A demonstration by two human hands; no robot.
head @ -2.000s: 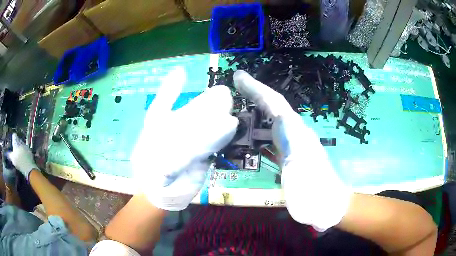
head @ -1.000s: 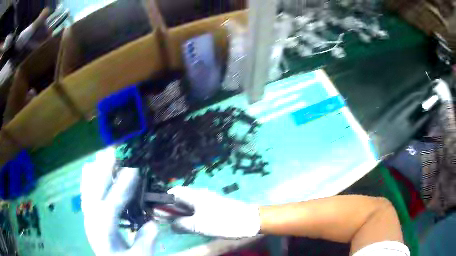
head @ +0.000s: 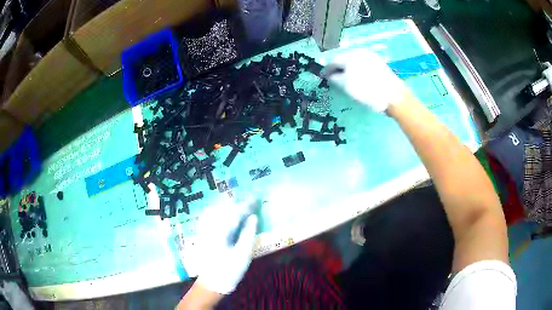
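A loose heap of black bracket pieces (head: 224,109) lies mid-bench on the light green-turquoise mat (head: 375,151). My right hand (head: 366,82), in a white glove, is at the heap's upper right edge. Its fingertips meet a dark piece there; whether they grip it is unclear. My left hand (head: 218,248), also gloved, is over the mat near the front edge, below the heap. Its finger and thumb are bent, with something dark or a grey fingertip between them; blur and glare hide whether it holds anything. The black housing unit cannot be made out.
A blue bin (head: 152,69) stands behind the heap, beside a pile of small metal parts (head: 210,47). A grey post (head: 330,24) rises behind my right hand. Small black and orange parts (head: 31,215) lie at left. Cardboard boxes (head: 115,36) line the back.
My hands have parted from the black unit they worked on. The right has moved to the heap's far right edge. The left is near the mat's front edge. The view has shifted.
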